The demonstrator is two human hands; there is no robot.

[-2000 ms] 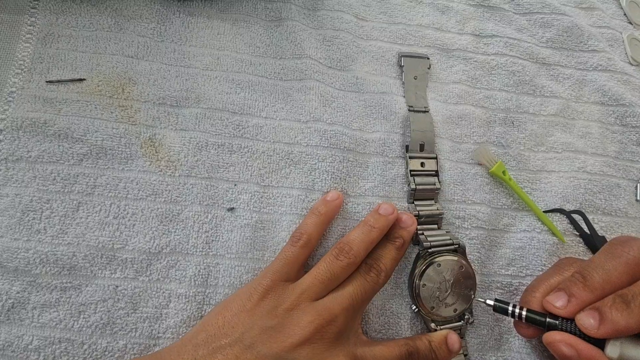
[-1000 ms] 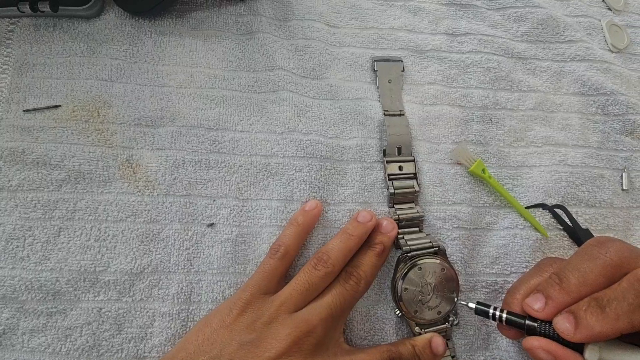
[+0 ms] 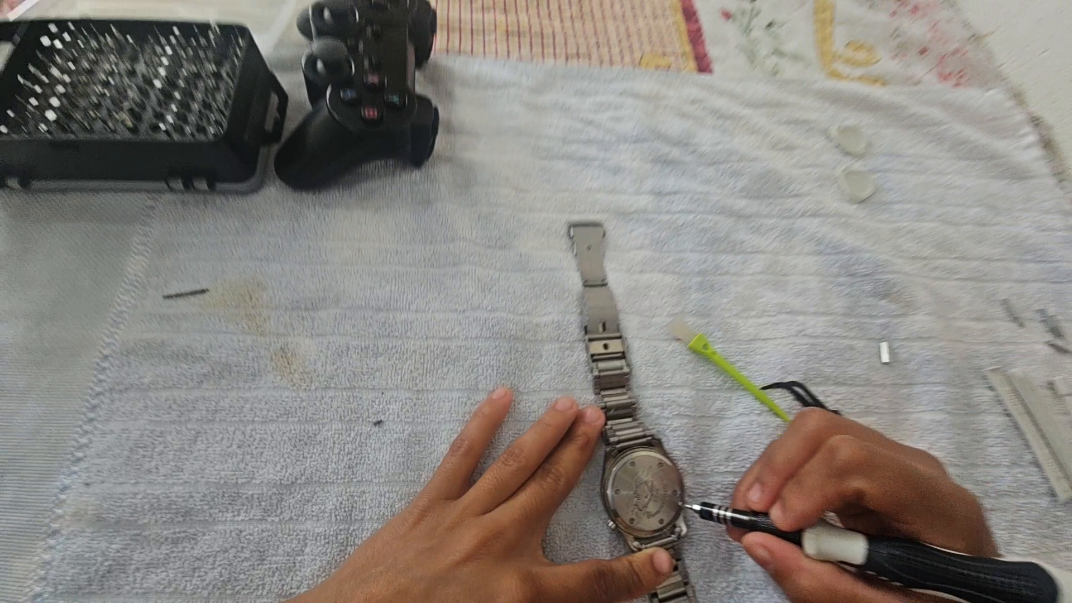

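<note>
A metal wristwatch [image 3: 643, 494] lies back up on a light towel, its steel bracelet [image 3: 618, 406] stretched out toward the top of the view. Spread flat beside it, my left hand [image 3: 511, 511] touches the bracelet with its fingertips, and the thumb rests on the links below the case. My right hand [image 3: 854, 494] grips a precision screwdriver [image 3: 837, 543] with a black and pale handle. Its tip meets the right edge of the case back, near a small screw. Whether the tip sits in a screw, I cannot tell.
A green brush [image 3: 737, 377] lies right of the bracelet, by a black cord [image 3: 800, 392]. Farther off are a case of driver bits [image 3: 126, 159], a black game controller [image 3: 360, 109] and two whitish pieces [image 3: 856, 182]. A dark pin [image 3: 185, 293] lies left, a small metal piece [image 3: 884, 352] right.
The view has shifted to take in more of the far side, with the bit case and controller. Both hands keep nearly the same places at the watch.
</note>
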